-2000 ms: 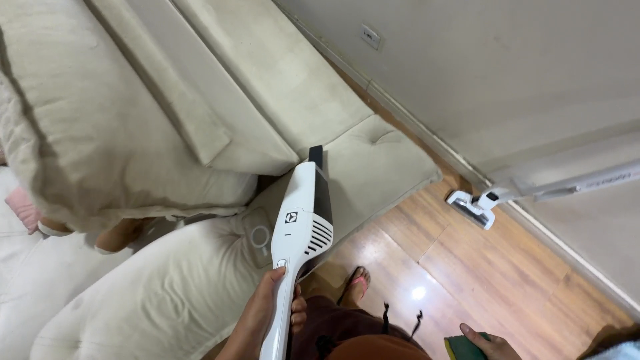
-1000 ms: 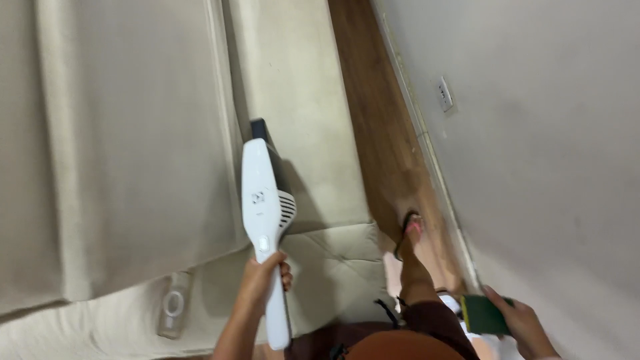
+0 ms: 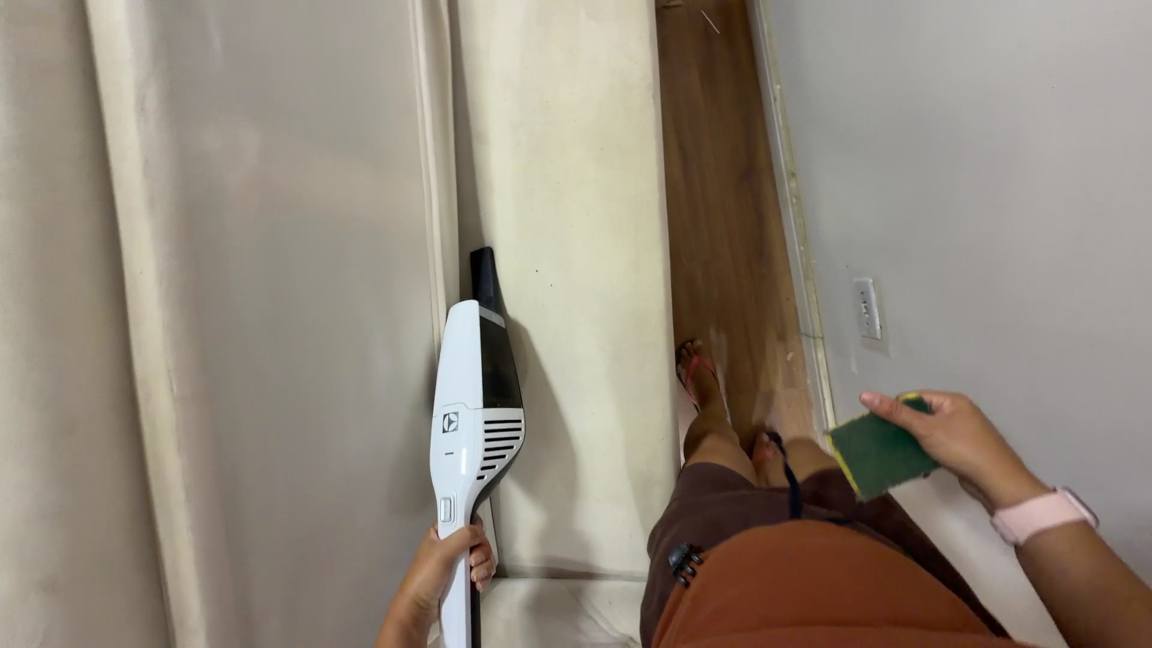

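Note:
A white Electrolux handheld vacuum cleaner (image 3: 463, 414) is gripped at its handle by my left hand (image 3: 454, 558). Its black crevice nozzle (image 3: 484, 277) points away from me into the gap between the beige sofa's backrest (image 3: 306, 270) and the flat padded top (image 3: 576, 225) beside it; whether the tip touches the fabric I cannot tell. Small dark specks lie on that padded top, right of the nozzle. On the right, my right hand (image 3: 967, 441) holds a green and yellow scouring sponge (image 3: 882, 450) between thumb and fingers, away from the sofa and near the wall.
A narrow strip of wooden floor (image 3: 729, 180) runs between the sofa and the grey wall (image 3: 972, 180), edged by a baseboard (image 3: 792, 207). A wall socket (image 3: 867, 308) is set low in the wall. My feet in flip-flops (image 3: 697, 369) stand on this strip.
The view has turned and moved along the sofa; the floor vacuum head by the wall has left it. The vacuum stays in my left hand, the sponge in my right.

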